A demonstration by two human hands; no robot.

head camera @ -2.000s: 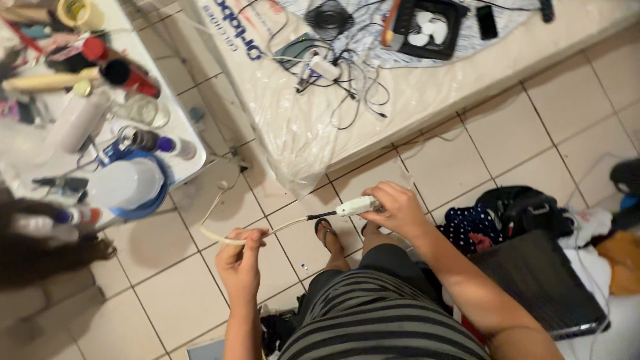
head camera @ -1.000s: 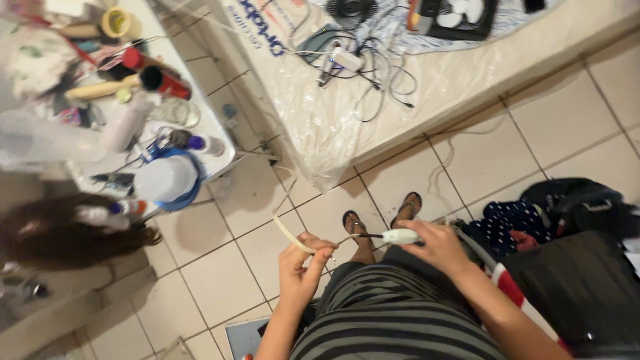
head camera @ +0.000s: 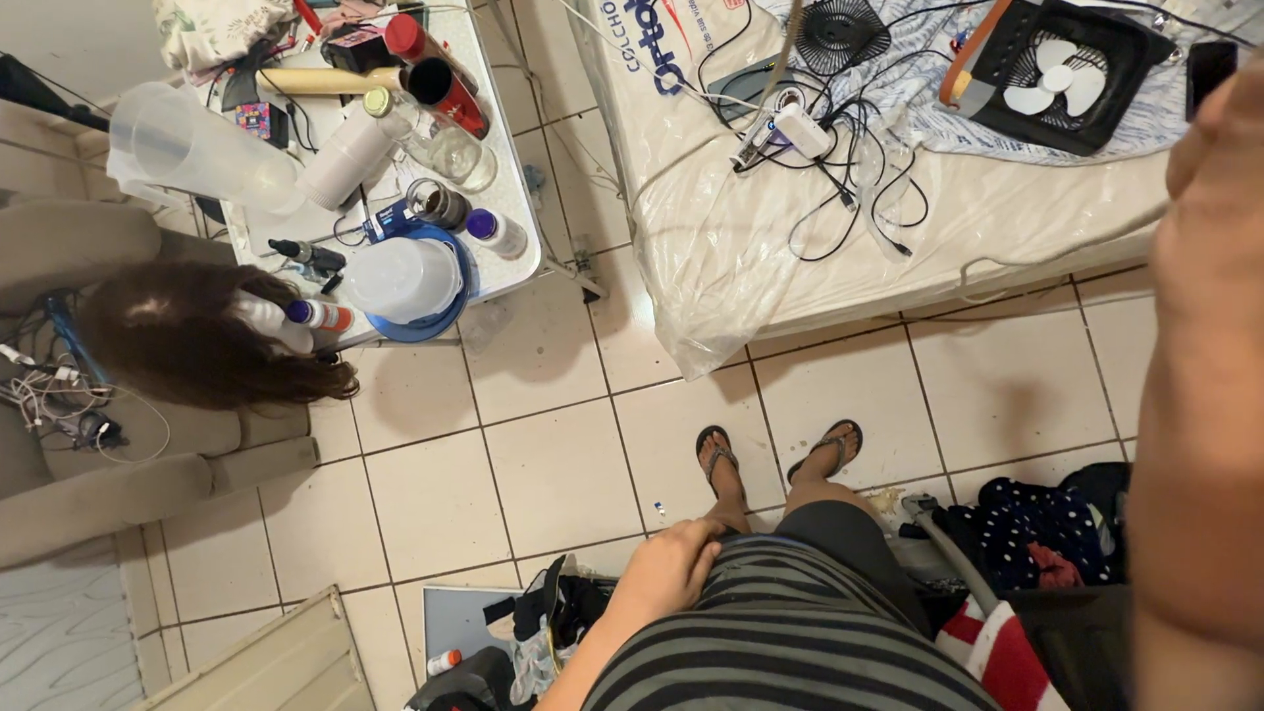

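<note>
My left hand [head camera: 674, 565] rests against the lower edge of the striped shirt [head camera: 780, 632], its fingers bent, with no object visible in it. Close to the camera at the right edge, my right hand [head camera: 1220, 188] is raised and blurred; its fingertips run out of view, so what it may hold is hidden. Beyond it on the plastic-wrapped mattress [head camera: 711, 237] lie a black phone [head camera: 1211, 74], a black fan with white blades [head camera: 1057, 81], a round black fan grille [head camera: 841, 36], a white adapter [head camera: 802, 130] and tangled black cables [head camera: 859, 168].
At left a white table [head camera: 513, 178] bears bottles, jars, a rolling pin [head camera: 331, 81] and a white tub [head camera: 405, 276]. A brown wig [head camera: 188, 331] stands beside it, near a grey sofa [head camera: 148, 494]. Dark polka-dot cloth [head camera: 1027, 528] lies at lower right on the tiled floor [head camera: 543, 484].
Both hands have moved apart from the pale cable and white connector they held between them. The right hand has risen to the right edge; the left has dropped to the shirt.
</note>
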